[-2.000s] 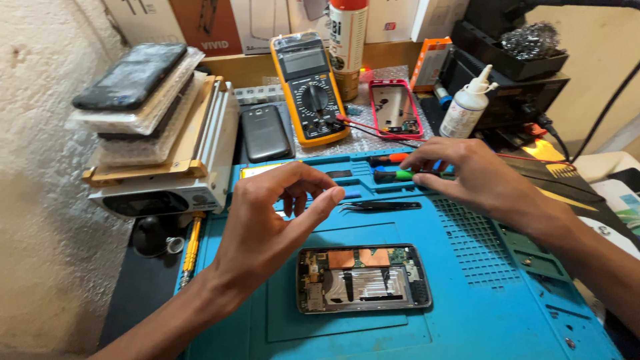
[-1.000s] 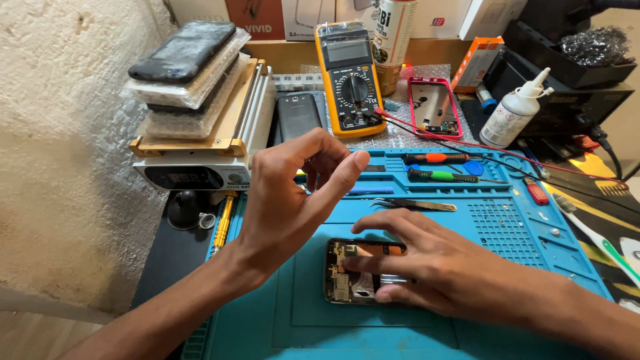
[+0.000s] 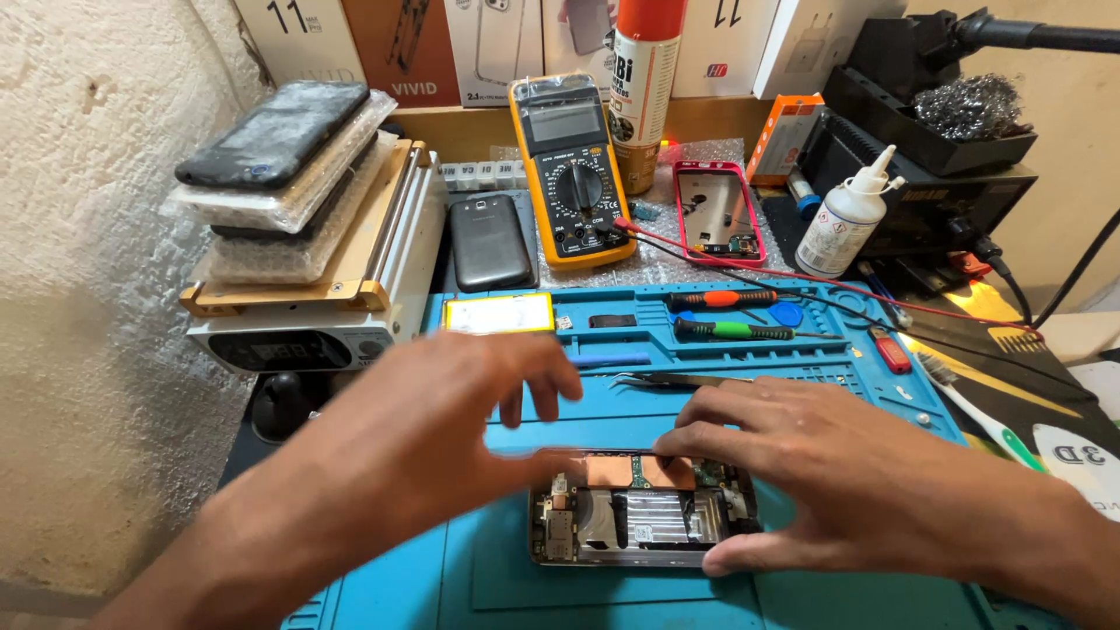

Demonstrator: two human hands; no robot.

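Observation:
An opened smartphone (image 3: pixel 652 516) lies lengthwise on the blue silicone repair mat (image 3: pixel 525 591), its copper-coloured pads, circuit board and silvery inner tray exposed. My right hand (image 3: pixel 787 472) rests over its right end, thumb at the near edge and fingers at the far edge. Blurred, my left hand (image 3: pixel 490 411) hovers at the phone's upper left with fingers apart and nothing visible in it; whether its thumb touches the phone I cannot tell. Beyond the phone lie tweezers (image 3: pixel 669 380), a green-and-black screwdriver (image 3: pixel 735 330), an orange-and-black screwdriver (image 3: pixel 722 300) and a blue pry stick (image 3: pixel 611 360).
Behind the mat stand a yellow multimeter (image 3: pixel 573 175) with red and black leads, a spray can (image 3: pixel 643 96) and a white bottle (image 3: pixel 844 219). Stacked phones (image 3: pixel 276 131) sit on a machine at left. A battery (image 3: pixel 499 313) and toothbrush (image 3: pixel 980 416) flank the tools.
My right hand has moved from the screwdrivers to the phone, and now sits at its right end. My left hand has come down toward the phone's left part.

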